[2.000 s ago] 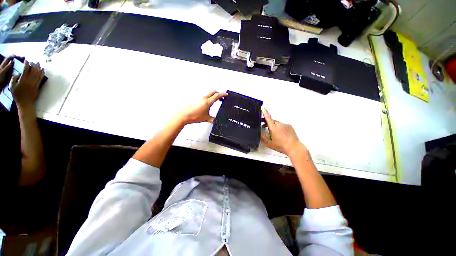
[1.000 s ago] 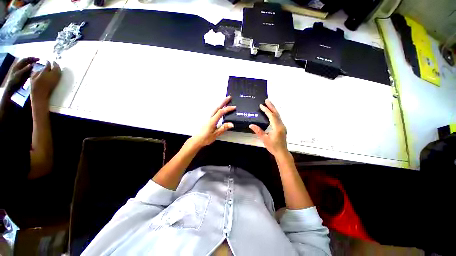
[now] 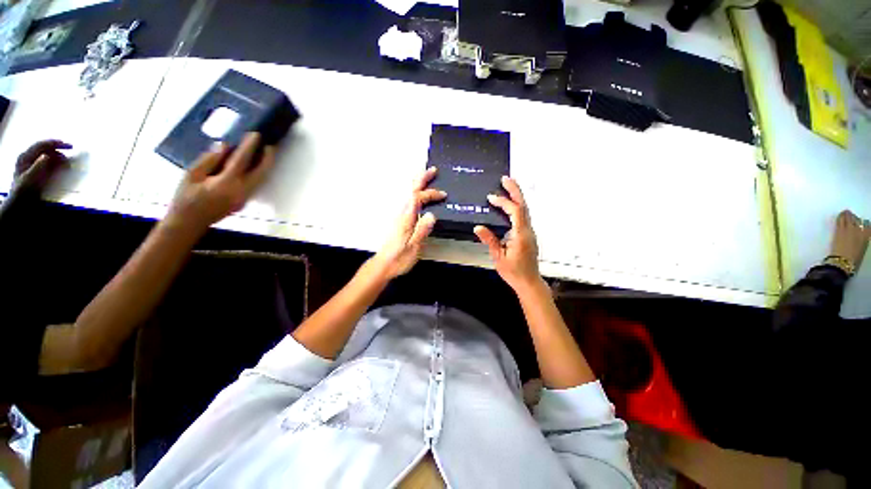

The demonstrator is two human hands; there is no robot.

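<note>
A closed black gift box (image 3: 468, 177) with pale lettering lies at the centre of the white tabletop, near its front edge. My left hand (image 3: 413, 229) holds its left side, with fingers on the top and thumb at the near corner. My right hand (image 3: 512, 234) holds its right side in the same way. A neighbour's hand at the left holds an open black box tray (image 3: 198, 146) with a small pale rounded device in the middle.
A stack of black lettered pieces (image 3: 511, 36) and a flat-folded cover blank (image 3: 621, 76) lie at the back. White tissue (image 3: 400, 44) is beside the stack. Crumpled plastic (image 3: 110, 55) is back left, yellow-and-black packages (image 3: 817, 81) back right. Another person's hand (image 3: 849, 241) is at the right.
The box has turned straight and both my hands grip its near sides. The neighbour's hand has brought in the tray with the device at the left. A hand has appeared at the right.
</note>
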